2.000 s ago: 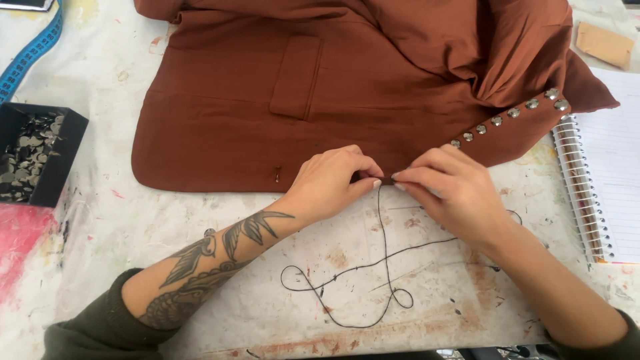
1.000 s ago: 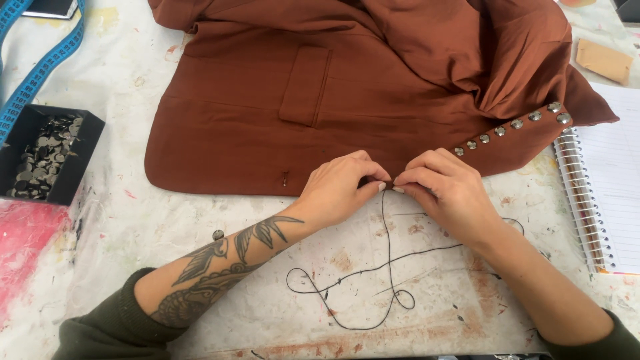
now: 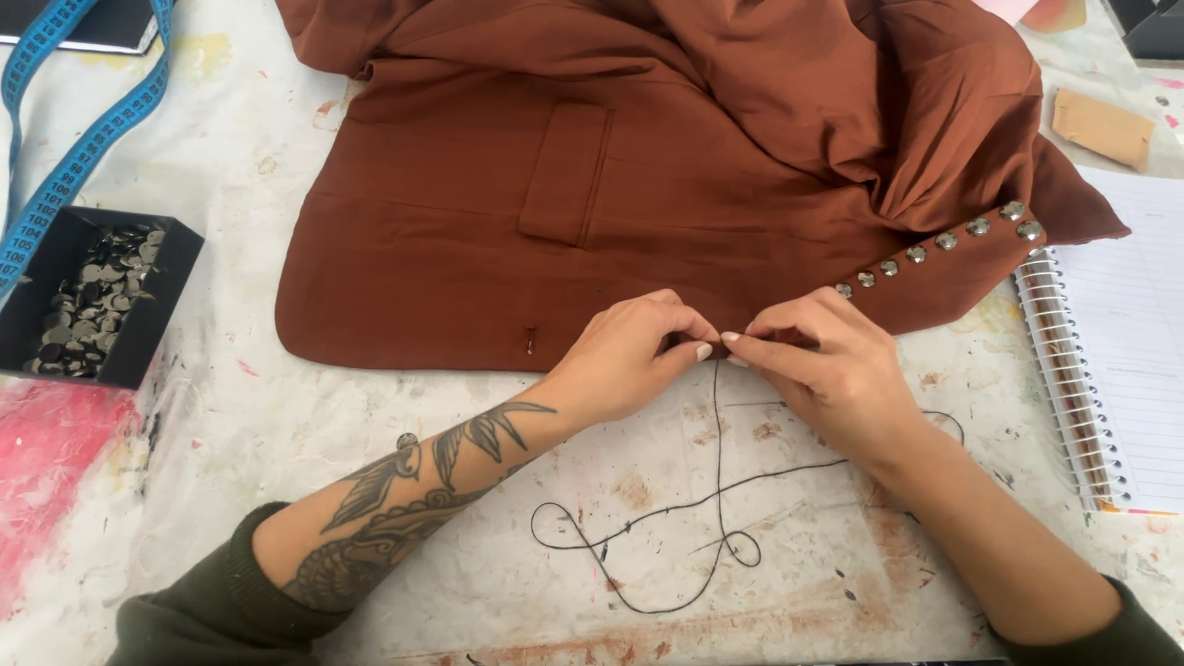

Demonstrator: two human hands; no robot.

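A rust-brown jacket (image 3: 444, 268) lies spread on the table, with a flap pocket (image 3: 566, 174) and a buttonhole (image 3: 530, 340) near its lower edge. Faceted metallic studs (image 3: 916, 254) run in a row along its right part. My left hand (image 3: 638, 356) pinches the lower edge between thumb and fingers. Close beside it, my right hand (image 3: 823, 361) pinches the same edge, the fingertips of both hands nearly touching. A dark thread (image 3: 719, 425) hangs from between them and lies in loops on the table. Whether a needle is between the fingers cannot be seen.
A black box (image 3: 176, 287) of small metallic pieces stands at the left, beside a blue measuring tape (image 3: 102, 129). A spiral notebook (image 3: 1133, 351) lies at the right, below a small tan piece (image 3: 1103, 128). One loose stud (image 3: 407, 442) sits beside my left forearm.
Both hands stay at the jacket's lower edge, pinching it as before. The thread loops keep nearly the same shape. The view has shifted slightly.
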